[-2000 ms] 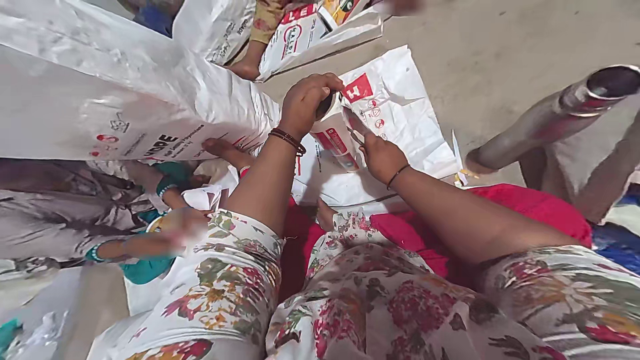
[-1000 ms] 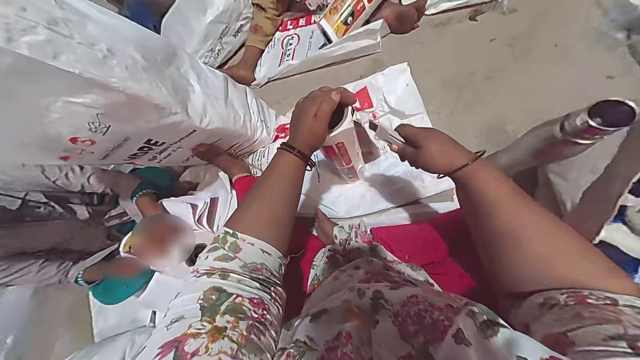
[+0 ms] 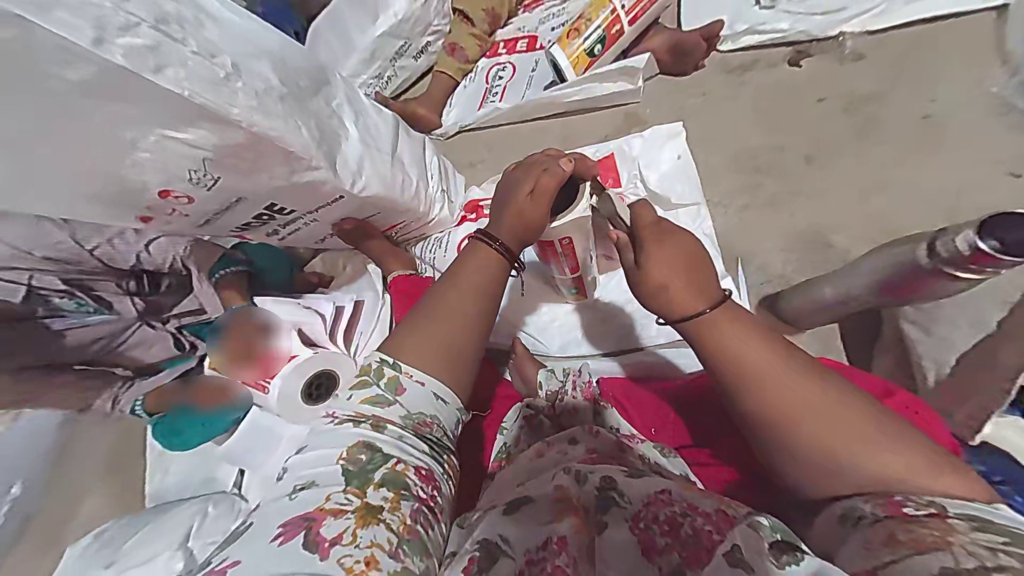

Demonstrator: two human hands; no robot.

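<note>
A roll of white printed film (image 3: 570,260) with a red panel stands on a spread white plastic sack (image 3: 660,216) in front of me. My left hand (image 3: 532,192) grips the roll's top rim, beside the dark opening of its core. In my right hand (image 3: 672,260) is a small metal tool (image 3: 610,206), perhaps a blade or scissors; its tip is at the roll's upper right edge. The fingers hide most of its handle.
Large white sacks (image 3: 240,120) rise at the left. A person nearby has a white roll (image 3: 312,386) beside them. Another person's feet flank a yellow-and-red printed roll (image 3: 596,40) at the top. A shiny tube-like roll (image 3: 872,264) stands at the right.
My right hand has shifted up to the roll's top edge with the metal tool. My left hand stays on the rim. At the left, the nearby person's white roll now shows its end.
</note>
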